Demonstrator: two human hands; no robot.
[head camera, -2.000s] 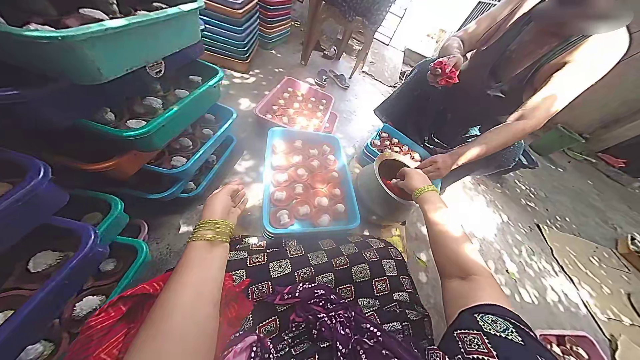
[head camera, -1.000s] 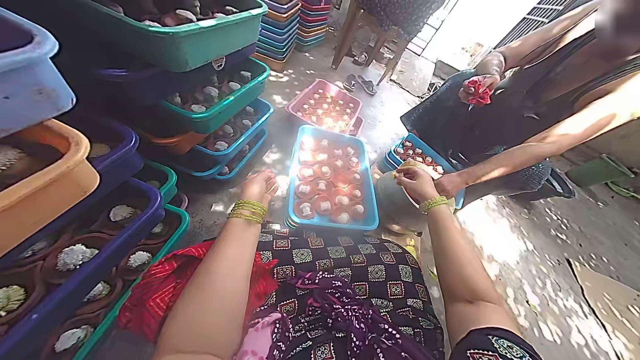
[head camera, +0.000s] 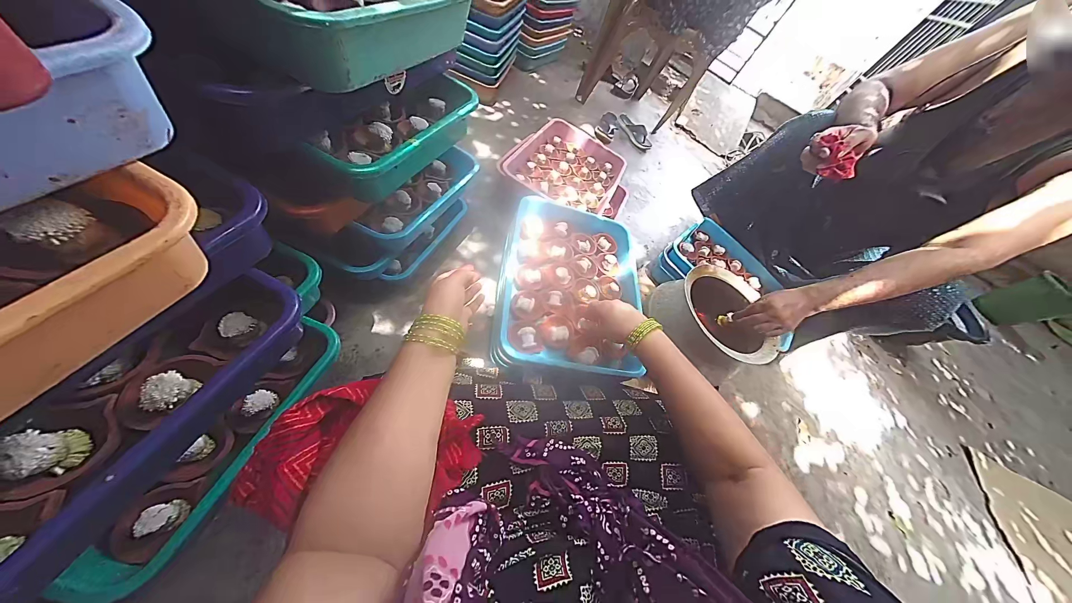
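A blue plastic tray (head camera: 505, 310) in front of my lap holds rows of small reddish clay cups (head camera: 555, 299) with whitish pieces in them. Over its near right part is my right hand (head camera: 610, 322), fingers bent down among the cups; whether they hold anything is hidden. My left hand (head camera: 456, 293) hovers just left of the tray, palm turned up and fingers curled, and I cannot make out anything in it. Right of the tray stands a metal pot (head camera: 670, 322) with dark reddish contents. A co-worker's hand (head camera: 766, 314) holds a small piece at its rim.
Stacked trays of clay cups rise on the left, a green one (head camera: 368, 180) among them. A pink tray (head camera: 511, 163) lies beyond the blue one, with sandals (head camera: 634, 131) near a chair (head camera: 605, 50). The co-worker's other hand (head camera: 842, 151) holds something red.
My right hand has moved from the pot to over the blue tray. The co-worker's hand now reaches to the pot's opening. My view has shifted, showing more stacked trays.
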